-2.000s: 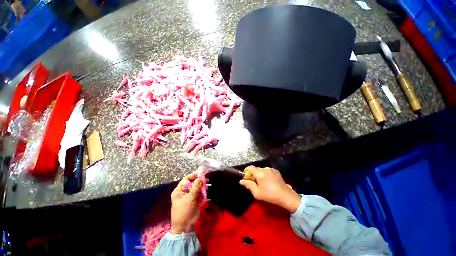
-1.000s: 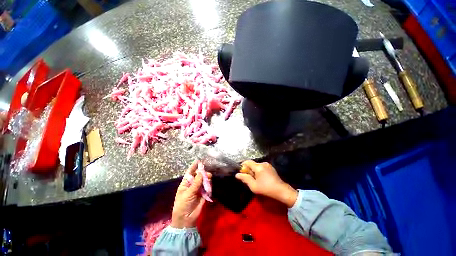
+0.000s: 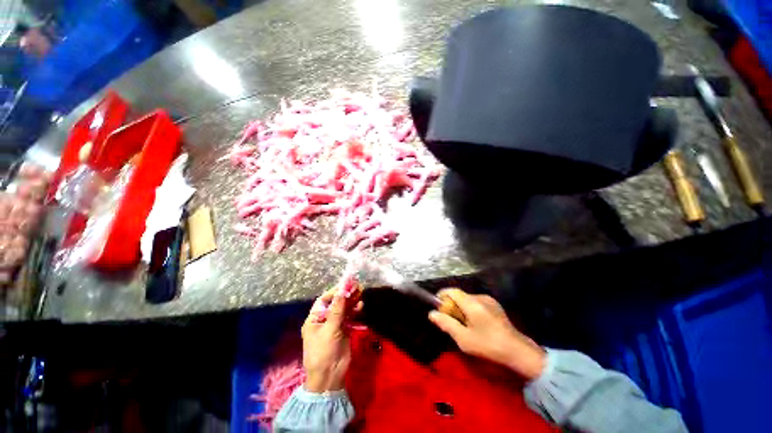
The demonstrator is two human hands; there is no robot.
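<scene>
My left hand (image 3: 327, 342) holds a small pink moulded part (image 3: 348, 292) upright between thumb and fingers, just off the bench's front edge. My right hand (image 3: 489, 331) grips the wooden handle of the trimming knife (image 3: 453, 306). Its thin blade is blurred and points left towards the pink part; whether it touches cannot be told. A loose heap of pink parts (image 3: 330, 165) lies on the speckled bench top beyond my hands. More pink parts (image 3: 281, 387) lie in a blue crate (image 3: 245, 355) below the edge, left of my left hand.
A black hooded fixture (image 3: 542, 93) stands right of the heap. Spare wooden-handled tools (image 3: 684, 188) lie beyond it. Left are red trays (image 3: 146, 190) with clear bags, white crumpled paper (image 3: 171, 196), a smartphone (image 3: 163, 265) and cardboard (image 3: 201, 233). Peach-pink parts (image 3: 21, 211) are at far left. A red apron (image 3: 449, 389) covers my lap.
The view has turned left, so the bench things sit further right and the peach-pink heap shows. The pink part's tilt and the knife blade's position have changed. Both hands keep their grip.
</scene>
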